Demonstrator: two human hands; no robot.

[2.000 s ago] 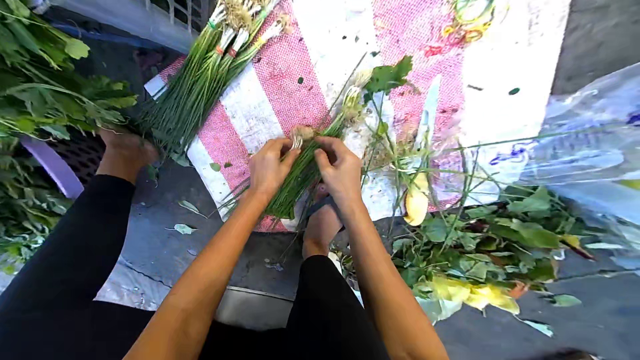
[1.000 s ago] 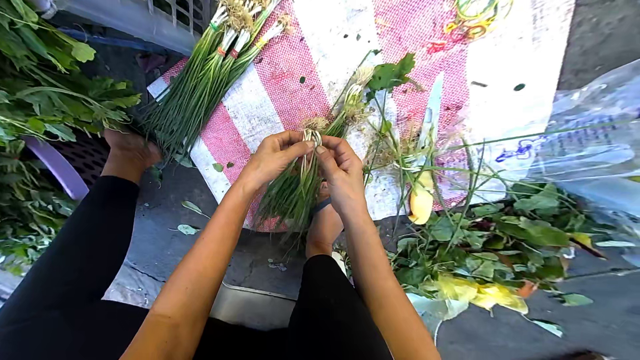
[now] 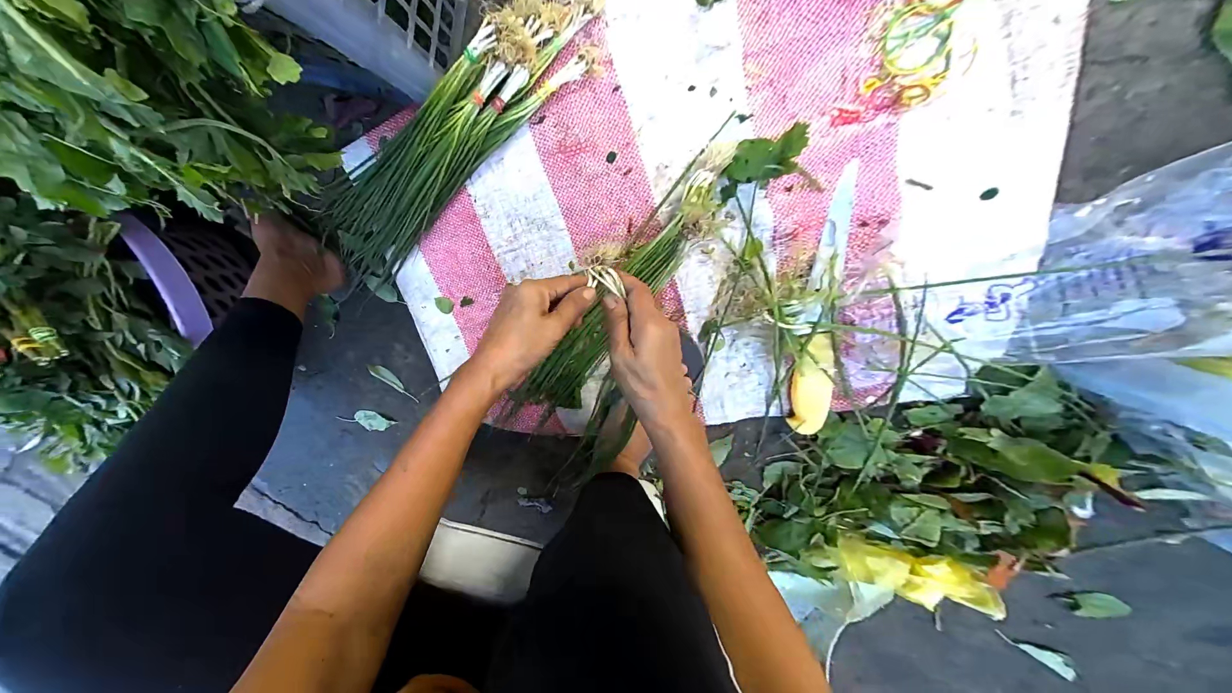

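My left hand (image 3: 539,322) and my right hand (image 3: 643,346) pinch the white root end of a small bunch of thin green onions (image 3: 606,277) between thumbs and fingers, over the striped woven sheet (image 3: 525,212). The green tops hang below the hands, partly hidden by them. Just behind lie loose green onions (image 3: 688,217) with roots toward the upper right. Tied bunches of green onions (image 3: 462,120) rest at the sheet's upper left. To the right lies a knife with a pale blade (image 3: 835,226) and a yellow handle (image 3: 811,385).
Rubber bands (image 3: 914,48) lie at the sheet's top right. Leafy greens (image 3: 115,106) and a purple-rimmed basket (image 3: 166,274) stand at left, a plastic crate (image 3: 385,38) behind. Loose leaves (image 3: 962,472), a yellow plastic bag (image 3: 914,575) and clear plastic (image 3: 1136,269) lie at right.
The fingers of both hands have shifted around the root end of the bunch. The bunch's green tops, partly over the sheet earlier, now hang more below my right hand.
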